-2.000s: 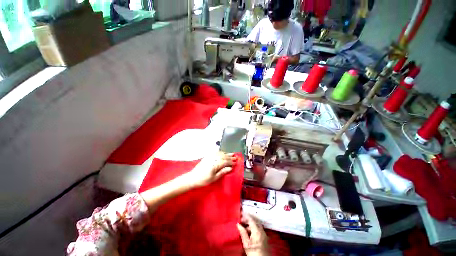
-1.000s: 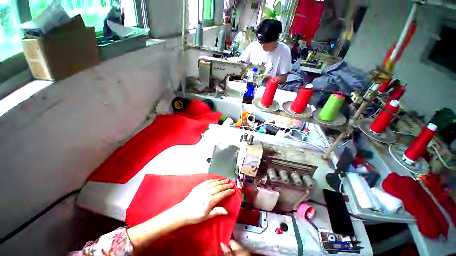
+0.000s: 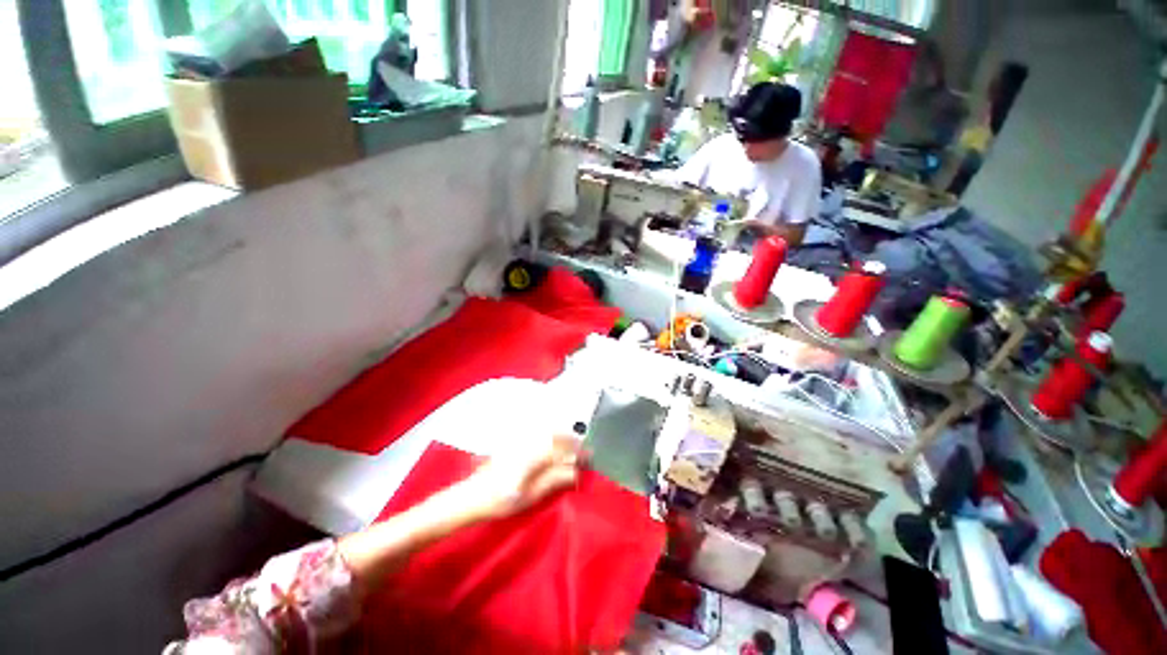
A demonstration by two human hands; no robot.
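A red fabric panel (image 3: 550, 557) lies left of the needle and over the table's front edge, its right edge near the presser foot (image 3: 662, 480) of the overlock machine (image 3: 701, 441). My left hand (image 3: 548, 471) rests at the panel's upper edge, fingers curled and blurred; whether it grips the cloth is unclear. The grey-green cloth plate (image 3: 623, 435) shows bare beyond my fingers. My right hand is not in view.
Another red piece (image 3: 448, 365) lies by the wall. Red thread cones (image 3: 762, 271) and a green cone (image 3: 932, 330) stand behind. A pink roll (image 3: 829, 609) and black phone (image 3: 914, 607) lie right. A person (image 3: 762, 166) sits beyond.
The view has shifted. My left hand has moved from flat on the panel to its upper edge, fingers now curled. My right hand has left the picture. More of the cloth plate shows.
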